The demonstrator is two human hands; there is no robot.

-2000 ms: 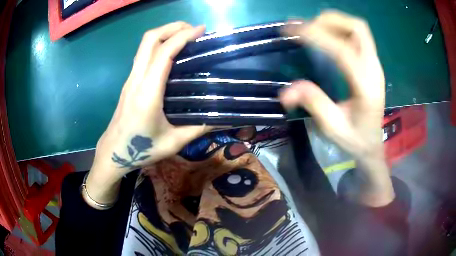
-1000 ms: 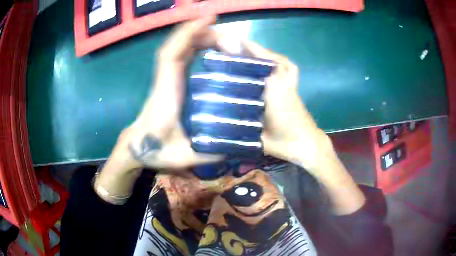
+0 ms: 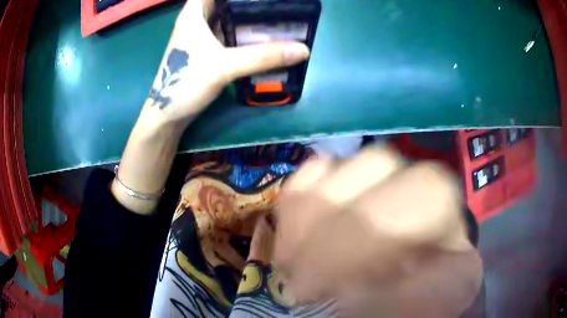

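Note:
My left hand holds a black keypad phone over the green bench, near the top middle. The thumb lies across its back, which shows a white label and an orange ring at the near end. The phone's far end is cut off by the top edge. Whether more phones lie under it is hidden. My right hand is close to the camera at lower right, large and blurred, with its fingers curled. I cannot tell whether it holds anything.
A red phone tray shows at the top left on the green bench. Another red tray with phones is below the bench edge at right. Red trays rise at the left edge. A red stool stands at lower left.
Both hands held a stack of phones side-on. Now my left hand has moved up with a phone showing its back, and my right hand has come away toward the camera. Less of the top tray shows.

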